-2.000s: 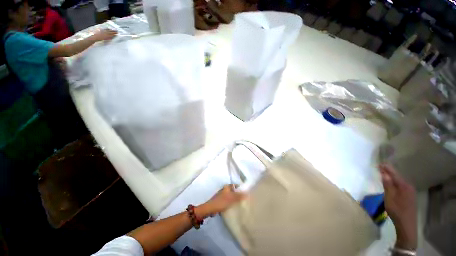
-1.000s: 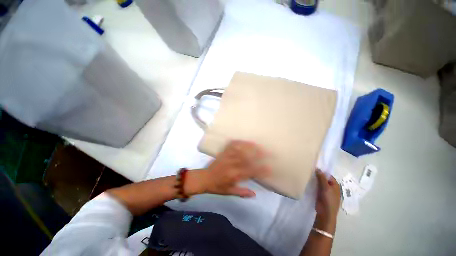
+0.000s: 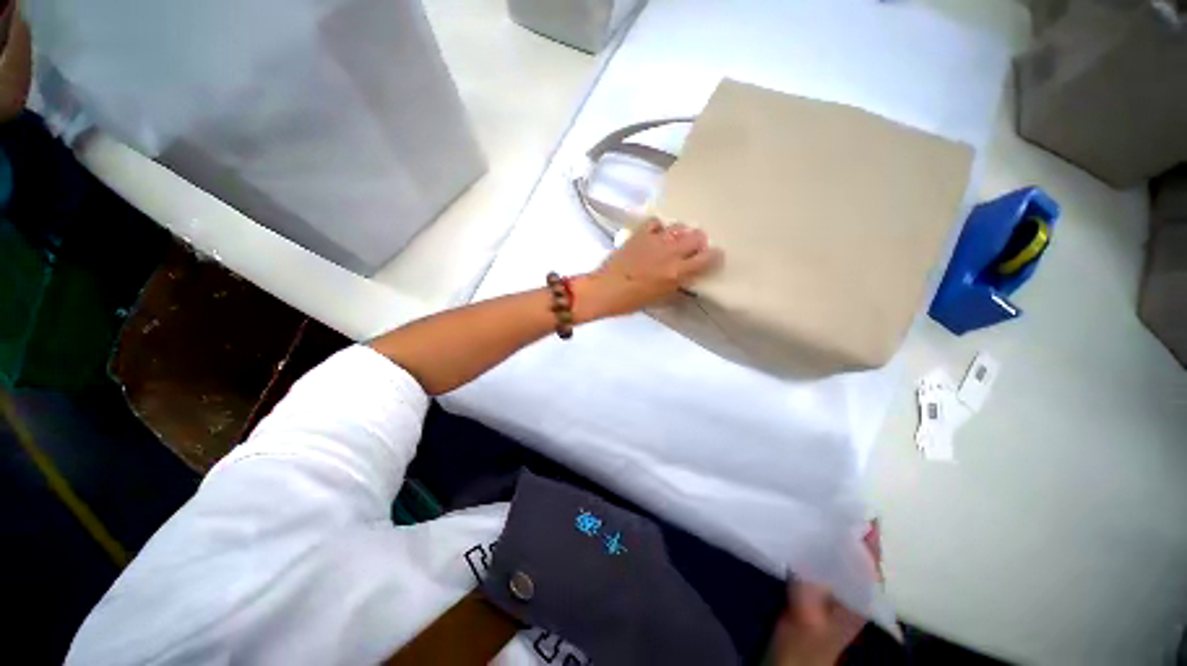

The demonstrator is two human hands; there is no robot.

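Observation:
A beige tote bag (image 3: 820, 228) lies flat on a stack of white wrapping paper (image 3: 651, 390), its two strap handles (image 3: 601, 176) pointing left. My left hand (image 3: 664, 264) holds the bag's near left corner, its fingers curled at the edge beside the handles. My right hand (image 3: 827, 618) is low at the near edge, partly covered by paper, and grips the near right corner of the sheet, which is lifted. A blue tape dispenser (image 3: 976, 280) with a yellow roll stands right of the paper.
White tags (image 3: 935, 416) lie below the dispenser. A large wrapped bag (image 3: 326, 143) stands at left, another (image 3: 566, 16) at the top edge. Taupe bags (image 3: 1106, 98) stand at right. A brown bin (image 3: 195, 351) is on the floor at left.
The bag has been laid flat on the paper, clear of its earlier tilt. My left hand has moved from its face to the corner by the handles. My right hand has moved down, raising the paper corner.

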